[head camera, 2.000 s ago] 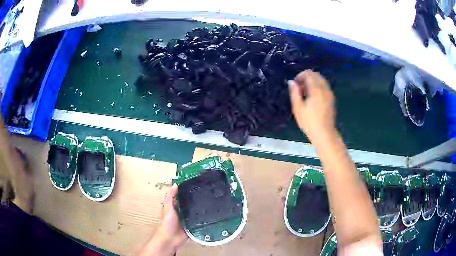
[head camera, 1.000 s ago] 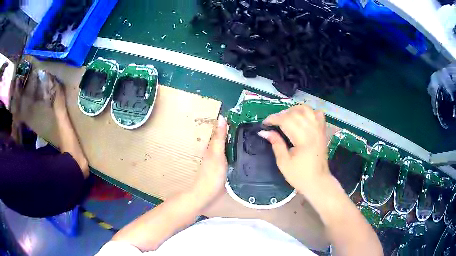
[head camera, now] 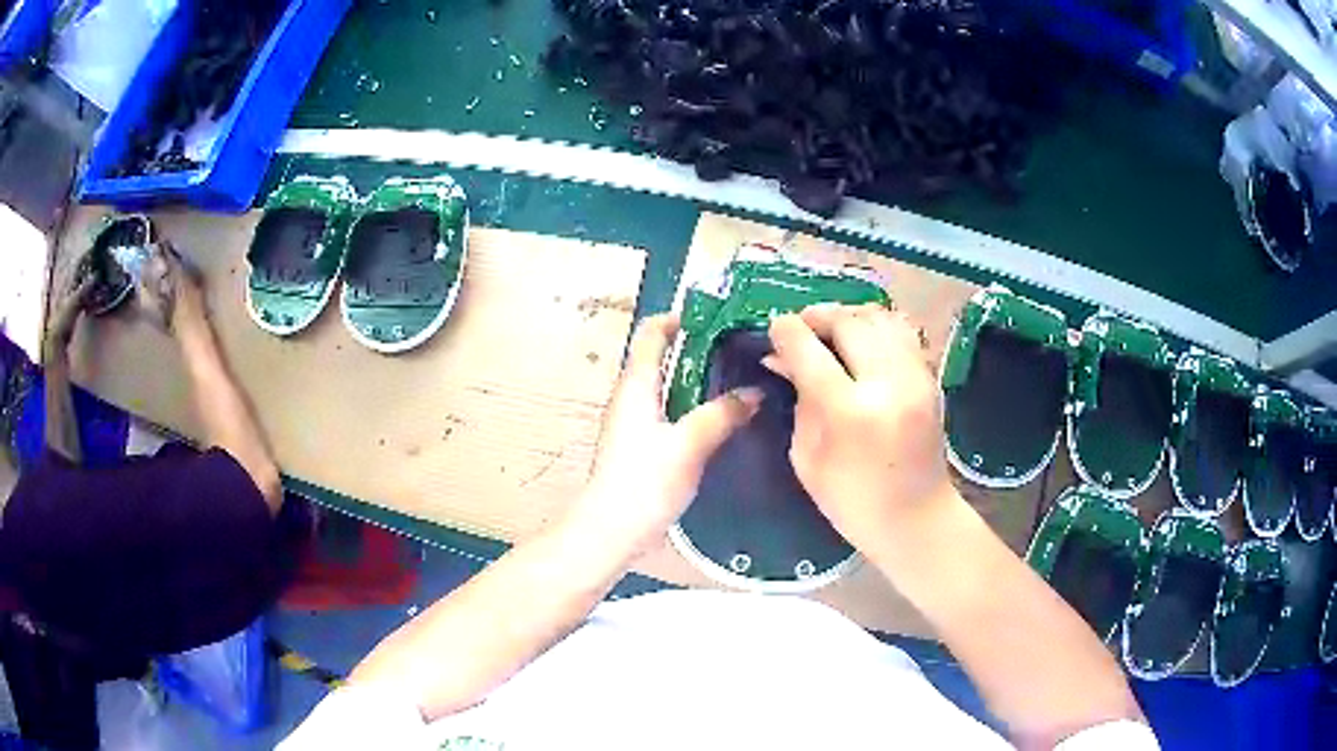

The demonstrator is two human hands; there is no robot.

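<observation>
A rounded green, white-rimmed unit with a large dark recess lies on the cardboard in front of me. My left hand holds its left side, with the thumb reaching into the recess. My right hand is over the right side of the recess, fingertips bent down into its upper part. My right fingers hide what they touch; I cannot tell if a small black part is between them. A big heap of loose black parts lies on the green bench behind the pale rail.
Two similar units stand at the left; several more are lined up at the right. A blue parts bin is at the far left. Another person works there on a unit. A clear bag hangs at the right.
The left thumb has moved into the recess. The right hand's dark piece, seen a second ago, no longer shows. Earlier the right hand was at the heap while the left held the unit.
</observation>
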